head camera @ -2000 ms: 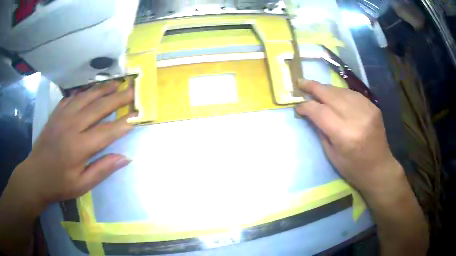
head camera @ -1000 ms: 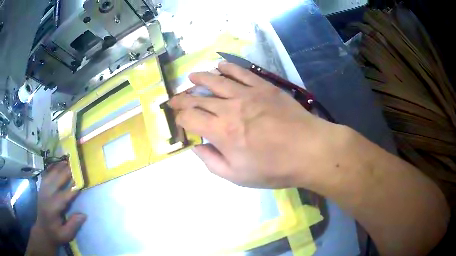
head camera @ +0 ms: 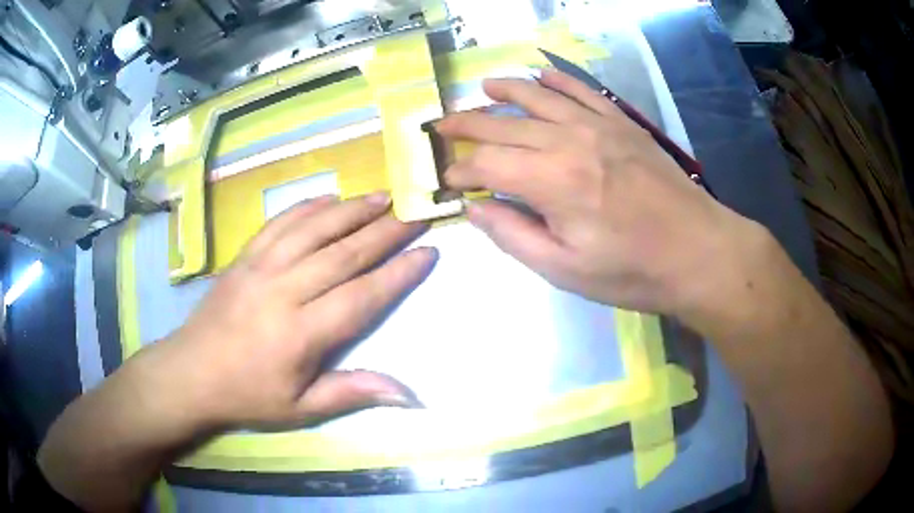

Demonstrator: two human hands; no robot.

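The yellow-taped work clamp (head camera: 406, 110) lies on the pale template plate (head camera: 501, 331), its two arms pointing toward me. The yellow clamp insert (head camera: 236, 205) with a small pale window lies between the arms. My left hand (head camera: 291, 301) is spread flat over the insert's front edge, fingertips at the right arm's lower end. My right hand (head camera: 591, 190) has its fingertips at the outer side of the right arm, by a small dark strip (head camera: 438, 165). Whether the fingers grip the strip is partly hidden.
Thread snips (head camera: 651, 125) with red-and-black handles lie beyond my right hand. The silver clamp carriage (head camera: 301, 50) is behind the clamp, the white machine head (head camera: 60, 150) at left. A bundle of tan strips (head camera: 852, 200) hangs at right.
My left hand has moved from the clamp's left arm to the insert and right arm. My right hand stays at the right arm. The view has shifted, with the clamp now higher and further right.
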